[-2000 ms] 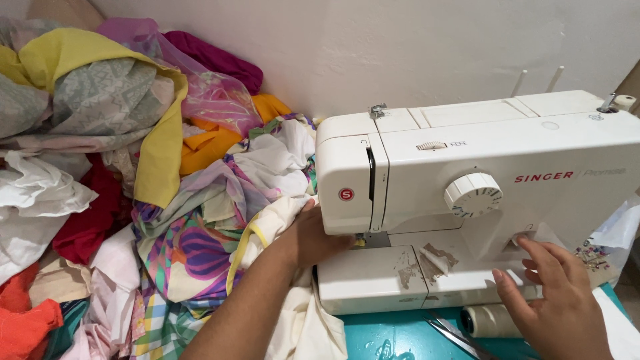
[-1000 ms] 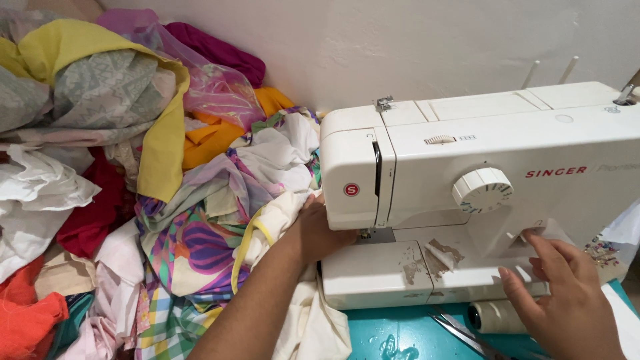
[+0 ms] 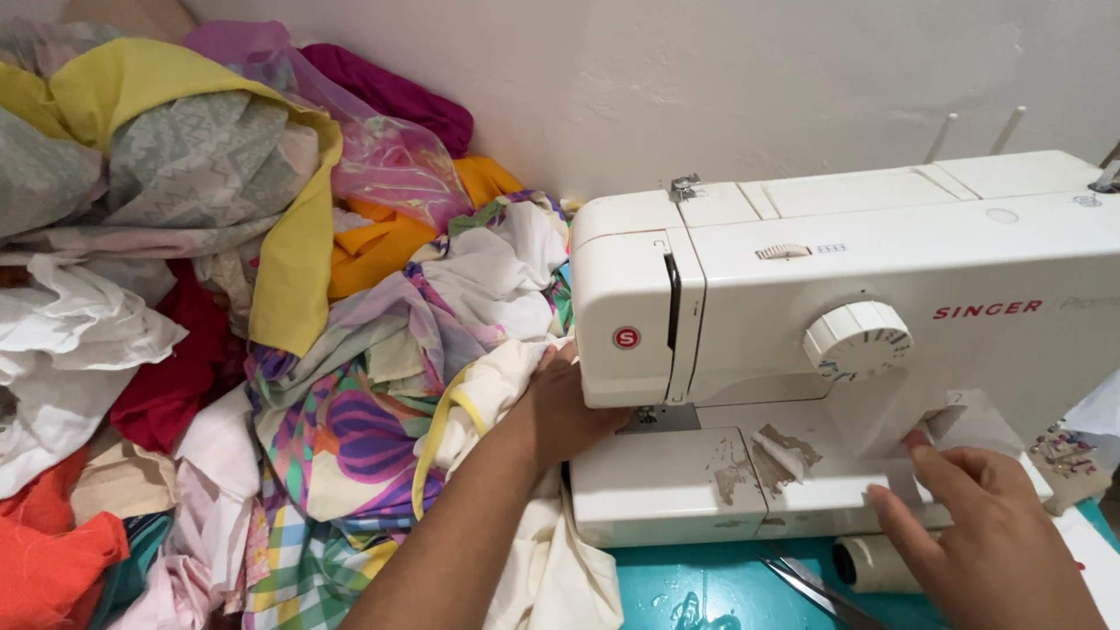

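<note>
A white Singer sewing machine (image 3: 752, 306) stands at the right. My left hand (image 3: 569, 407) is at its needle end, beside the presser foot (image 3: 647, 415); the fingers are partly hidden behind the machine head, so what they hold cannot be told. Cream fabric with yellow edging (image 3: 503, 385) lies under and beside that hand. My right hand (image 3: 980, 507) is at the lower right of the machine, its index finger touching the reverse lever (image 3: 941, 422), thumb apart and nothing held. The stitch dial (image 3: 857, 341) sits above and to the left of it.
A large heap of mixed fabrics (image 3: 376, 437) fills the left, against the wall (image 3: 542, 96). Scissors (image 3: 818, 582) and a cone of cream thread (image 3: 879, 563) lie on the turquoise table surface (image 3: 674, 577). Pins with coloured heads (image 3: 1063, 446) sit on a cushion at the far right.
</note>
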